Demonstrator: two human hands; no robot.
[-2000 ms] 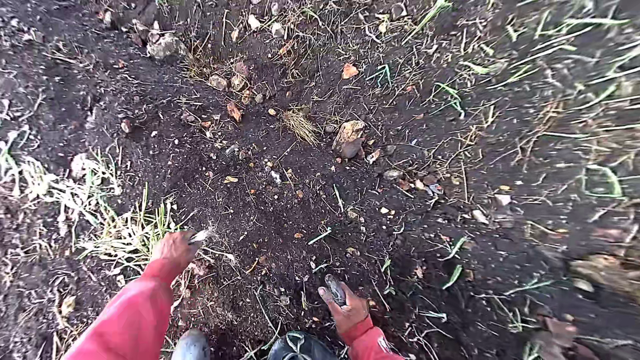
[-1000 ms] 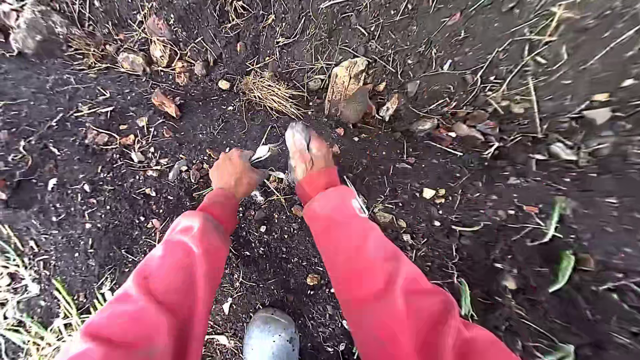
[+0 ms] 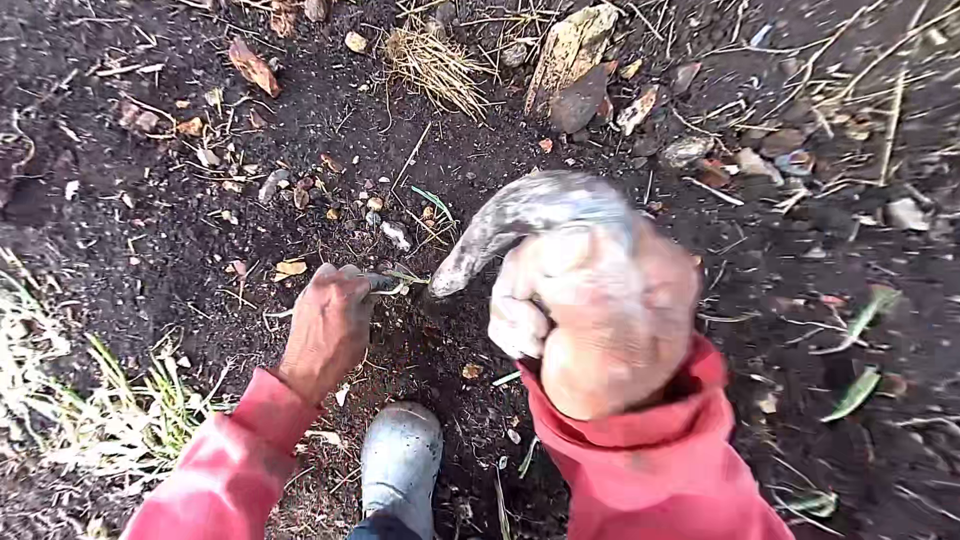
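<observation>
My right hand (image 3: 600, 315) is closed around a curved grey tool (image 3: 525, 210), dirty and blurred; what it is made of I cannot tell. Its curved end points down to the left and meets the dark soil. Just left of that tip, my left hand (image 3: 330, 322) pinches a small plant seedling (image 3: 405, 279) with thin pale stems and green leaves, close to the ground. The seedling's base and the tool's tip are nearly touching. Both hands come out of red sleeves.
A boot (image 3: 401, 457) stands on the soil below my hands. Grass clumps (image 3: 142, 405) grow at the left. Ahead lie dry straw (image 3: 435, 67), a large stone (image 3: 574, 52) and a reddish stone (image 3: 253, 67). Loose leaves (image 3: 859, 394) and more stones are scattered on the right.
Two seconds ago my hands were far apart; they came together over the soil by one second ago. The view has moved closer to the ground.
</observation>
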